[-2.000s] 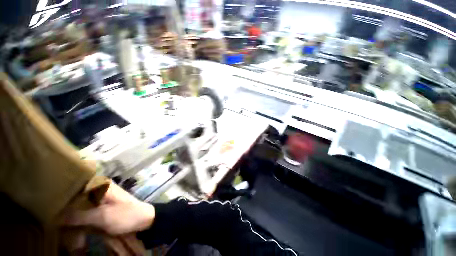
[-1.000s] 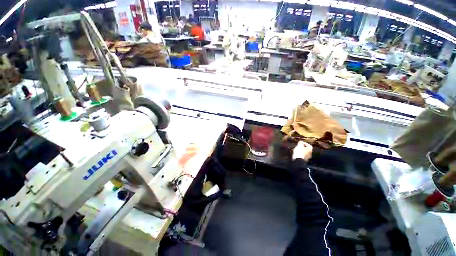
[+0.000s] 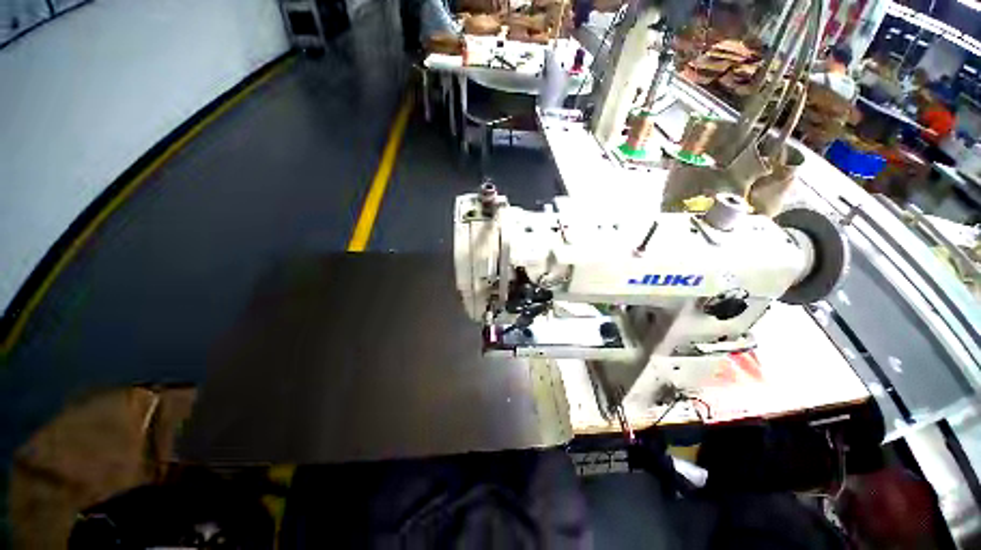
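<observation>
A white JUKI sewing machine [image 3: 656, 258] stands right of centre. Its dark presser foot and needle area [image 3: 525, 301] is at the left end of the head, with no work under it. A flat dark grey extension board [image 3: 366, 355] lies left of the needle. Brown bag material [image 3: 91, 457] is at the lower left, off the board. A dark sleeve [image 3: 178, 516] crosses in front of it at the bottom edge. Neither of my hands can be made out.
A dark handwheel [image 3: 818, 256] is at the machine's right end. Thread cones [image 3: 697, 138] on green bases stand behind it. A blurred red round item [image 3: 887, 507] is lower right. A yellow-lined grey walkway [image 3: 312, 140] runs at the left. A person [image 3: 836, 73] is at the far upper right.
The view has swung left from the right-hand table back to the machine and board. My hand and the brown piece it was touching on that table have left the view.
</observation>
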